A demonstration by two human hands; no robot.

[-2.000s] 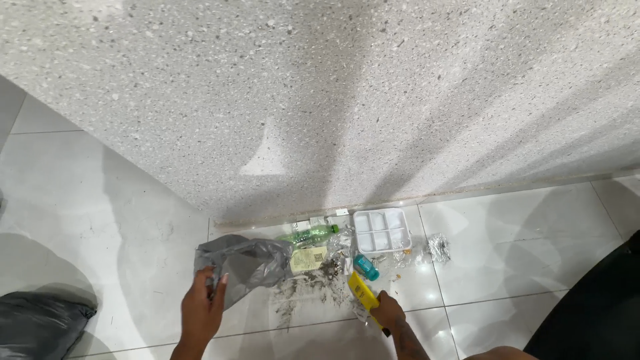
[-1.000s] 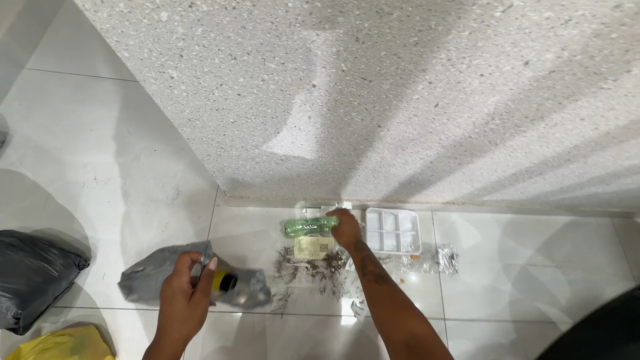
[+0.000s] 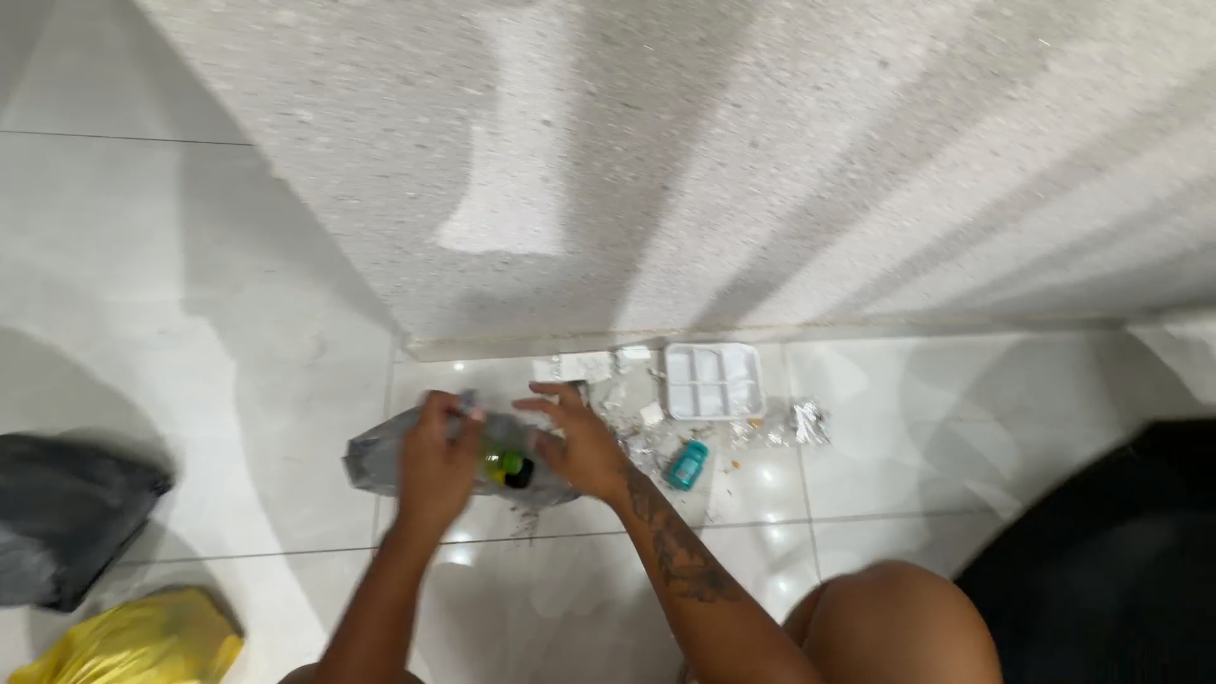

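My left hand grips the rim of a grey plastic bag that lies on the tiled floor. Inside the bag's mouth shows a green bottle, along with something yellow and black. My right hand is over the bag's right side, fingers spread, with nothing seen in its grasp. Right of it, a small teal container lies on the floor. Behind that, against the wall, sits a white compartment tray. Crumpled clear wrap and bits of litter are scattered between the bag and the tray.
A speckled wall rises from the floor behind the litter. Crumpled foil lies right of the tray. At the left are a black plastic bag and a yellow plastic bag. A large black object stands at the right.
The green bottle, on the floor by the wall earlier, is now in the grey bag. My right hand has moved left, from the bottle to the bag. The yellow tool left my right hand earlier.
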